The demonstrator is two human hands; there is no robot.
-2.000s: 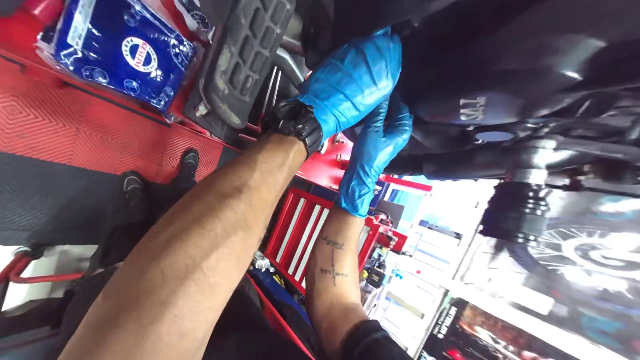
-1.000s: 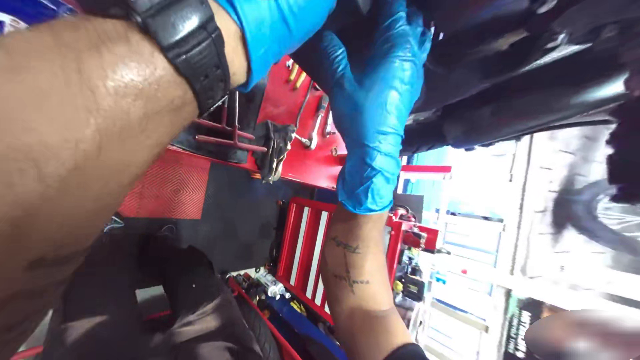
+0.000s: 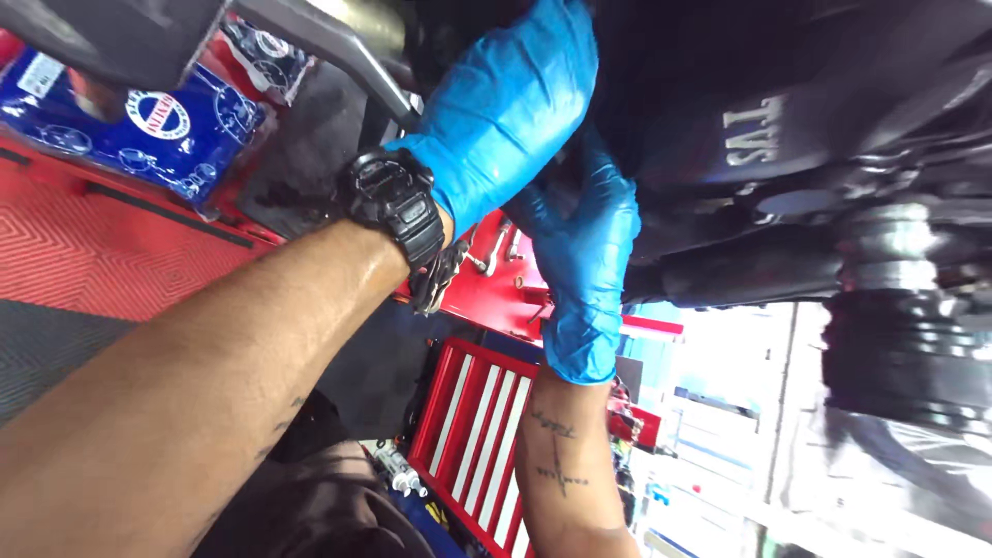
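Observation:
Both my hands wear blue disposable gloves and reach up to the dark underside of a vehicle (image 3: 697,101). My left hand (image 3: 511,108), with a black wristwatch (image 3: 395,201) below the glove, is at the upper middle; its fingertips are lost in the dark parts. Just below and right of it, my right hand (image 3: 585,248) points upward, its fingers partly hidden behind the left hand and in shadow. What either hand touches or holds cannot be seen. A black ribbed rubber boot (image 3: 891,349) hangs at the right.
Left, a blue plastic parts bag (image 3: 132,124) lies on a red surface near a metal bar (image 3: 333,39). Wrenches (image 3: 496,248) and a dirty glove or rag (image 3: 438,279) lie on a red tray (image 3: 504,302). Below stands a red tool chest (image 3: 473,434).
The view has shifted a lot between frames. Both gloved hands stay raised at the vehicle's underside; no pick-up or release is plain.

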